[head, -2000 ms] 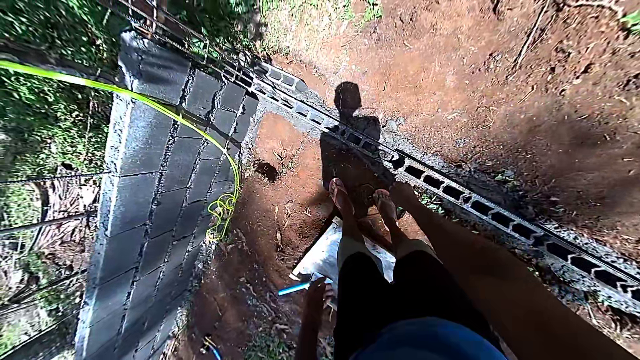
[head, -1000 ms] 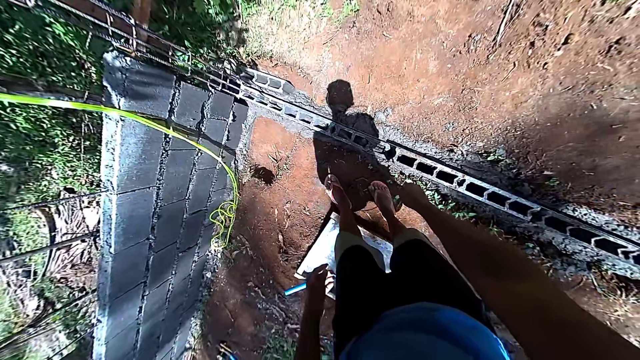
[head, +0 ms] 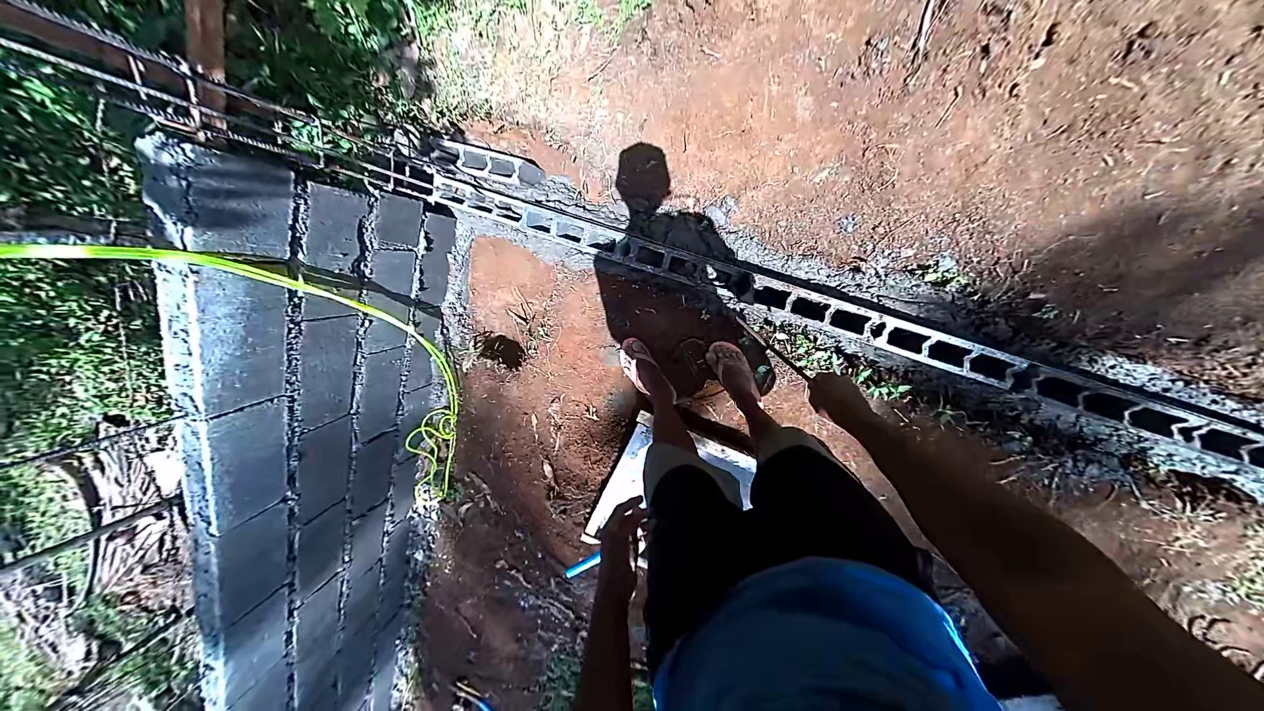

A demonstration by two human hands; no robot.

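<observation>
My right hand [head: 837, 395] is closed around one end of a thin dark rod [head: 775, 348], just right of my feet. The rod slants up and left toward a low course of hollow concrete blocks [head: 908, 341]. My left hand [head: 624, 523] hangs left of my thigh, over the edge of a whitish sheet or board [head: 617, 484] on the soil. A blue stick-like piece [head: 583, 566] shows beside it; whether the hand touches it cannot be told. My left fingers are in shadow.
A grey concrete block wall [head: 247, 326] stands at the left, with a yellow-green hose or cord [head: 380, 314] draped over it. Steel rebar [head: 286, 133] crosses the upper left. A small dark hole [head: 501, 351] lies in the reddish soil. A brown post [head: 205, 59] rises behind the wall.
My right hand has moved slightly to the right, away from my feet, and the thin rod now shows plainly. My left hand has shifted a little up toward my feet.
</observation>
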